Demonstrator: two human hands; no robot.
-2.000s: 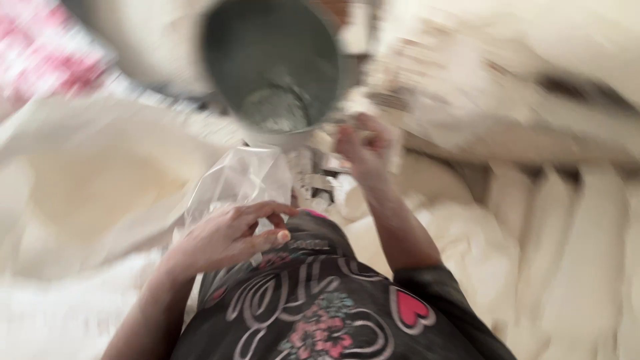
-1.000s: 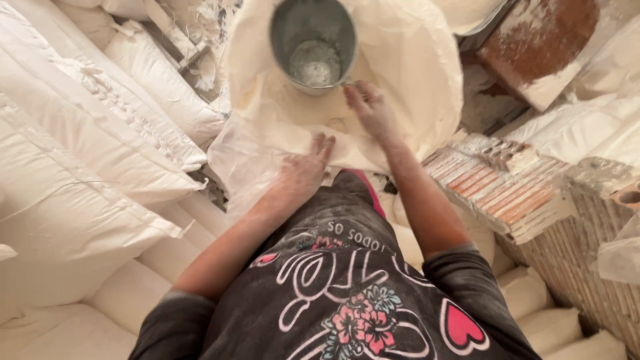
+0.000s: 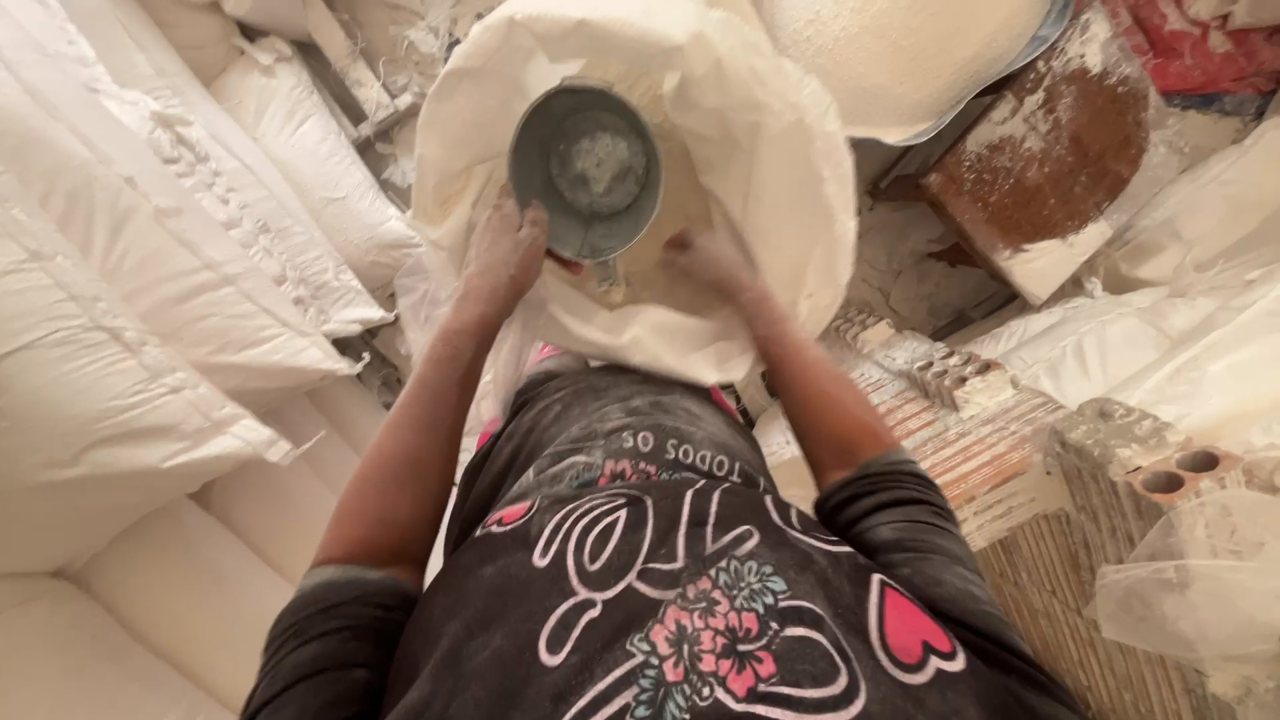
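A grey metal mug (image 3: 585, 170) with a dusty, whitish bottom is over the mouth of a large white woven sack (image 3: 800, 150), its handle toward me. My left hand (image 3: 508, 245) grips the near left side of the mug, thumb near the rim. Right of the mug, my right hand (image 3: 705, 262) is inside the sack's mouth, blurred, with fingers curled; whether it holds anything cannot be told. Pale powder (image 3: 675, 190) shows inside the sack.
Full white sacks (image 3: 130, 330) are piled at the left. A basin of pale powder (image 3: 900, 60) stands at the upper right, near a dusty brown wooden stool or board (image 3: 1050, 150). Hollow clay bricks (image 3: 960, 420) are at the right, with clear plastic (image 3: 1180, 600) beside them.
One second ago my right hand was at the mug's handle; now it is apart from the mug. My left hand has moved from the sack's near edge onto the mug.
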